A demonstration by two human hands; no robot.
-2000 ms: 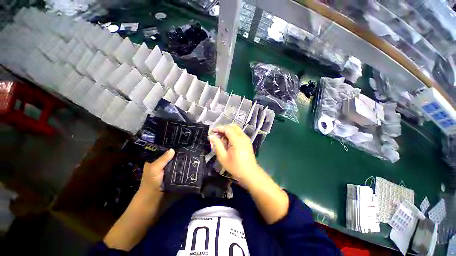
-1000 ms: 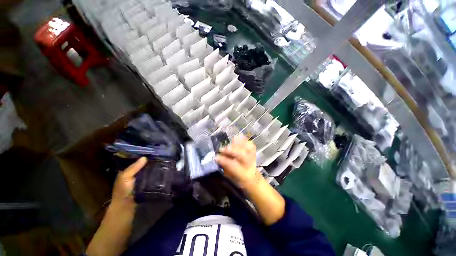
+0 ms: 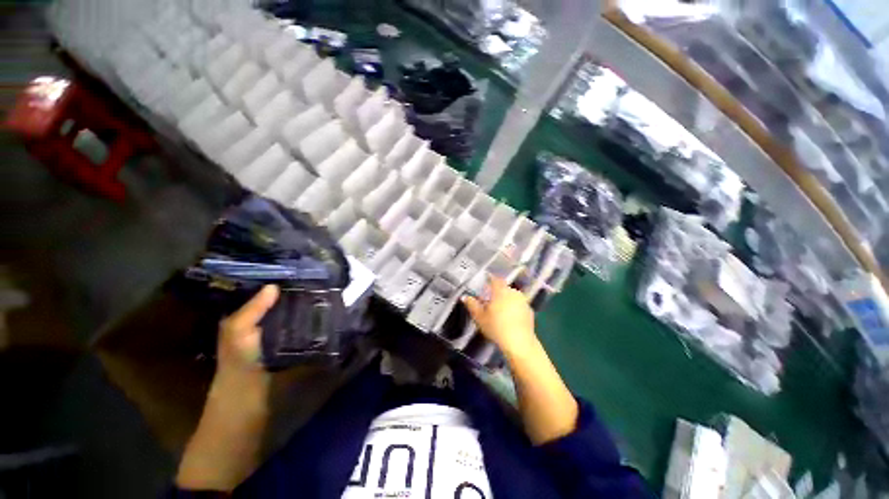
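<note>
My left hand [image 3: 244, 336] holds a bunch of dark, shiny packets [image 3: 307, 325] with pale printing, left of the box rows. My right hand [image 3: 500, 314] is at the near end of long rows of white open boxes [image 3: 322, 146] with lids standing up. Its fingertips are down among the boxes; whether they hold something is hidden. A small white piece [image 3: 358, 279] shows at the right edge of the packets.
A red stool [image 3: 83, 136] stands on the floor at the left. Bags of dark parts [image 3: 582, 208], white bagged parts [image 3: 716, 292], a metal post [image 3: 521, 117] and white stacks [image 3: 697, 458] are on the green bench [image 3: 604, 361]. Shelving runs along the upper right.
My right hand has moved from beside the packets to the near boxes, and the dark piece at its fingers is out of sight. My left hand still holds the packets. The view has turned.
</note>
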